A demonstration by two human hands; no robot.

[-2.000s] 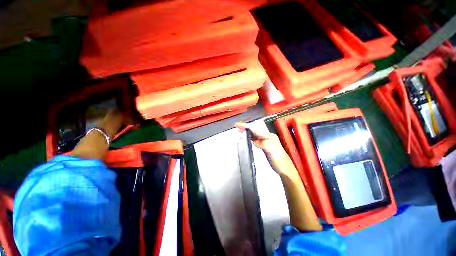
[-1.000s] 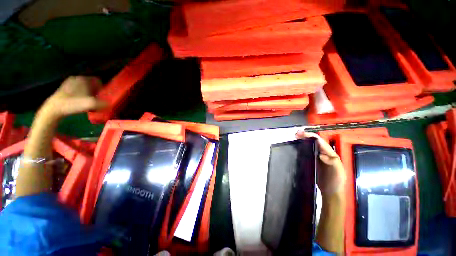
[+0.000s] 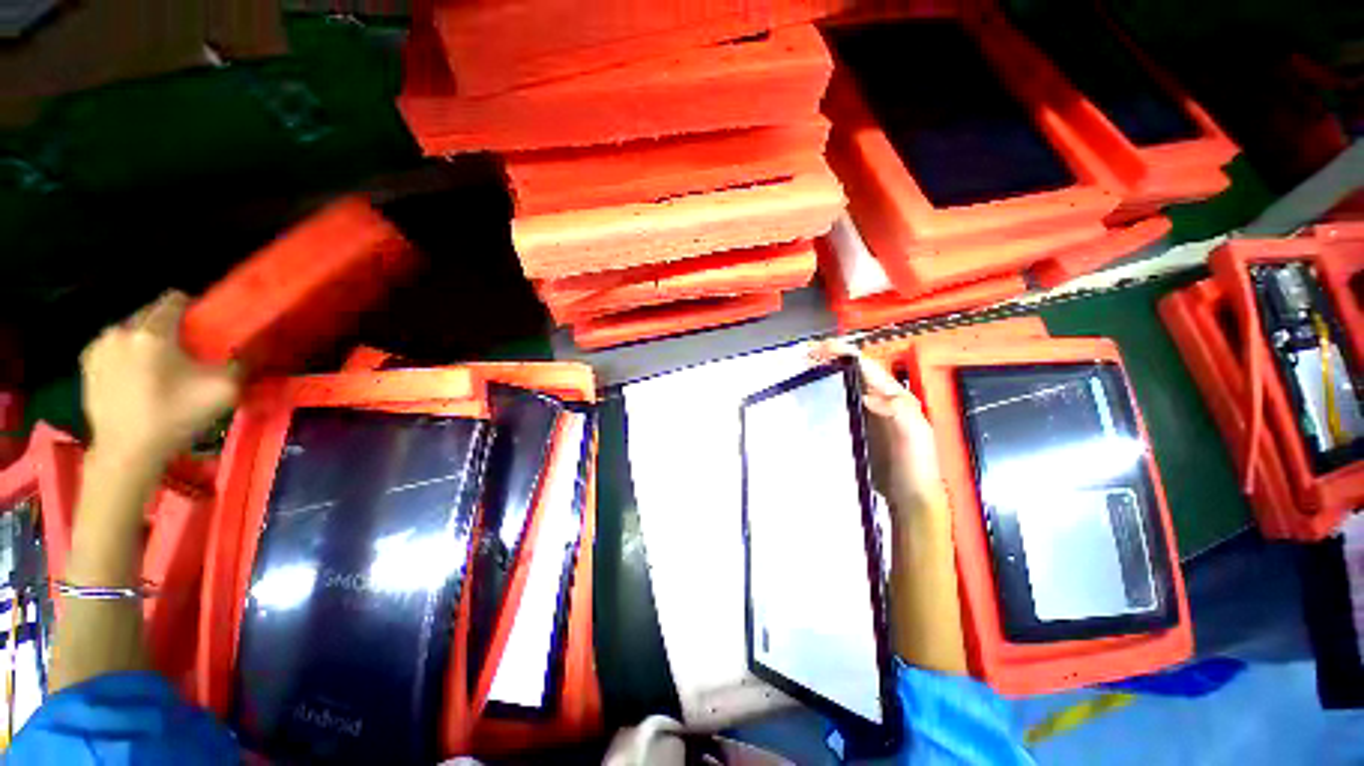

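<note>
My left hand [image 3: 142, 382], with a bracelet on the wrist, grips one end of a red-orange foam tray [image 3: 299, 287] raised at the left; the tray is blurred. My right hand [image 3: 898, 434] holds a tablet [image 3: 815, 539] by its right and top edge, tilted up over a white pad [image 3: 666, 509]. The tablet's screen is lit white with a black border. A dark tablet with faint lettering [image 3: 359, 584] lies in a foam tray just right of my left forearm.
Stacked trays [image 3: 673, 195] stand at the back, beside trays with dark screens [image 3: 950, 112]. A tray with a glossy tablet [image 3: 1062, 509] is right of my right hand. Open tablets lie at far right [image 3: 1313, 367] and far left [image 3: 21, 599]. Fingers [image 3: 651, 744] show at the bottom.
The tablet in my right hand has gone from dark to lit white. My left hand still holds the foam tray, which has swung and shifted within the view.
</note>
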